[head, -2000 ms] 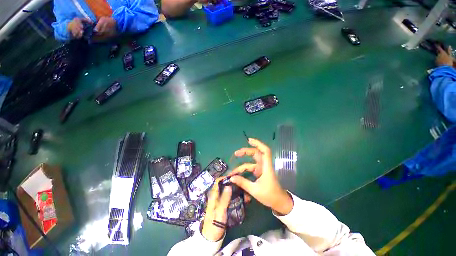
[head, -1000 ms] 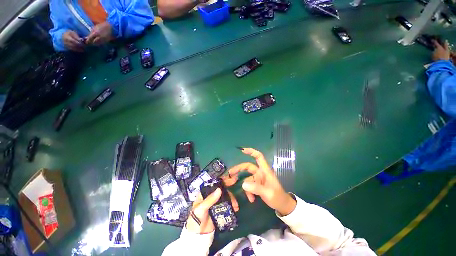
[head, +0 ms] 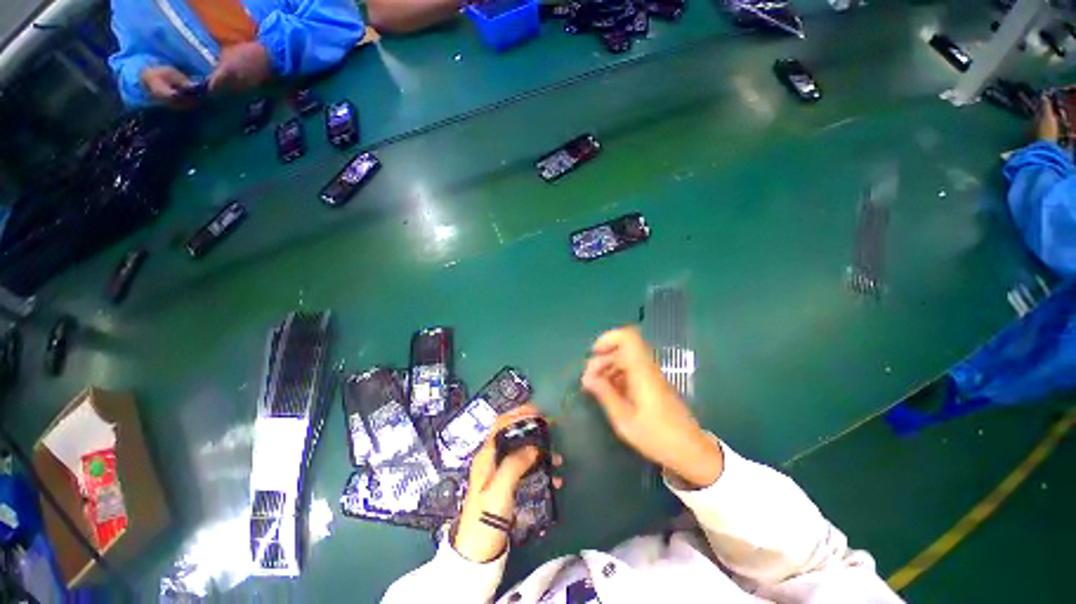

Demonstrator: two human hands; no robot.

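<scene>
My left hand (head: 493,486) holds a part-assembled black handset (head: 520,441) at the right edge of the phone pile, its thumb on the phone. Two thin dark strips lie across this hand near the wrist. My right hand (head: 637,401) is raised right of the handset, apart from it, fingers curled and blurred; whether it holds anything is unclear. A clear strip sheet (head: 670,325) with dark lines lies beside and partly behind it. Several part-built handsets (head: 380,413) are piled left of my left hand. A striped stack of strip sheets (head: 283,442) lies further left.
Handsets (head: 610,236) lie spaced along the green bench. Another lined sheet (head: 868,245) is at right. An open cardboard box (head: 142,496) is lower left, a black mass (head: 89,201) far left, a blue bin (head: 504,24) at the far side. Workers in blue sit opposite and at right.
My right hand has moved up and right, its fingers drawn together. My left hand has turned the handset more upright. The handsets spaced along the bench have shifted left.
</scene>
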